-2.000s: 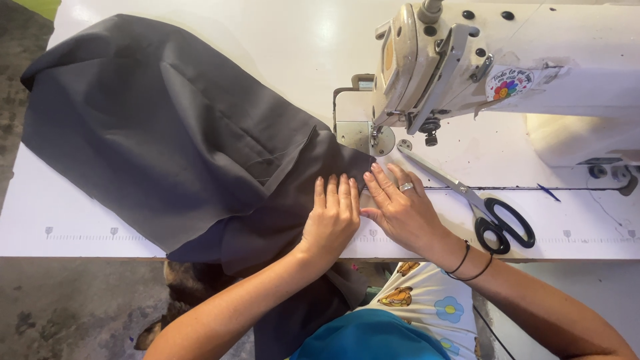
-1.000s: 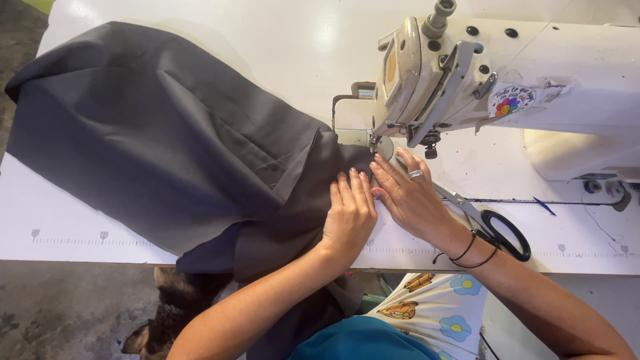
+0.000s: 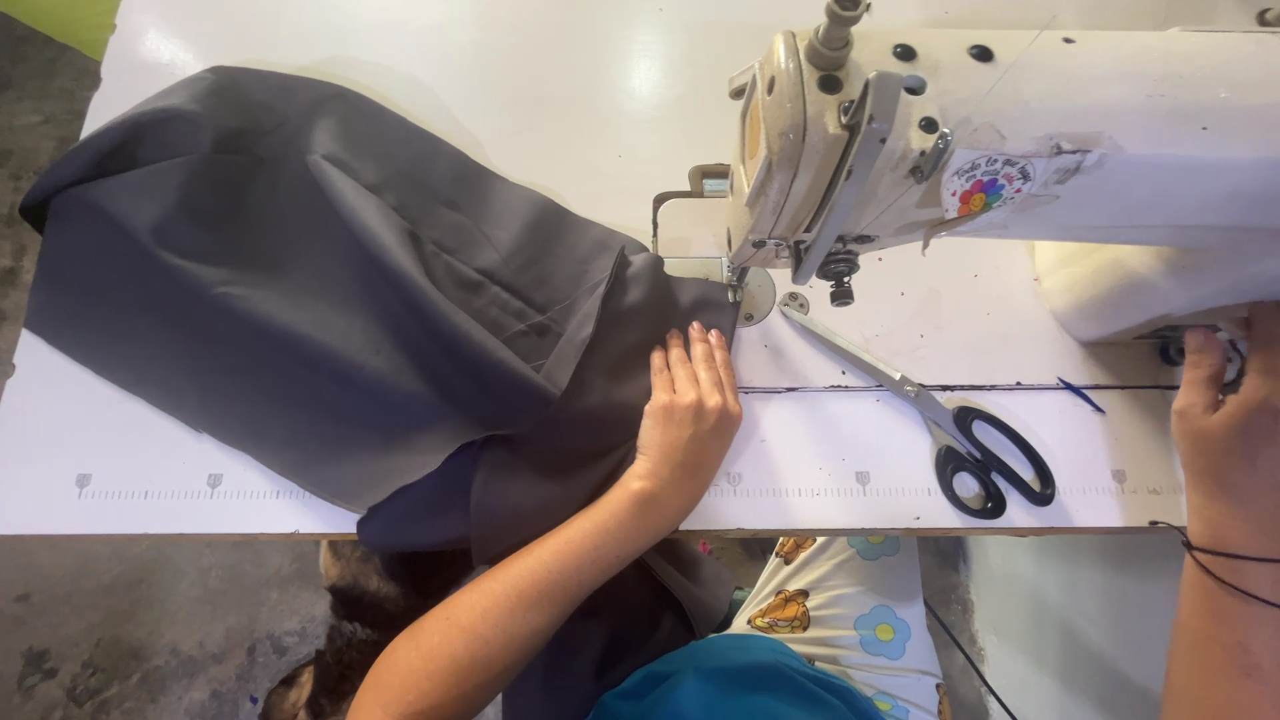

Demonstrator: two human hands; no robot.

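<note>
Dark grey fabric [image 3: 300, 270] lies bunched over the left part of the white table, its right corner by the needle and presser foot [image 3: 737, 282] of a white industrial sewing machine [image 3: 990, 120]. My left hand [image 3: 692, 415] rests flat on that fabric just below the presser foot, fingers together, gripping nothing. At the right edge my right hand [image 3: 1235, 420] is at the machine's dark knob or wheel [image 3: 1190, 352]; its fingers are partly cut off, so its hold is unclear. Between my hands lie black-handled fabric scissors [image 3: 915, 392], blades pointing toward the needle plate [image 3: 755, 298].
A printed ruler scale [image 3: 860, 492] runs along the table's front edge. A small blue object [image 3: 1080, 394] lies right of the scissors. Some fabric hangs over the front edge. A brown and black furry animal [image 3: 340, 620] is on the floor below.
My right hand has left the fabric beside the needle and moved right to the machine's wheel or knob. The scissors, partly covered by my hand one second ago, are now in full view.
</note>
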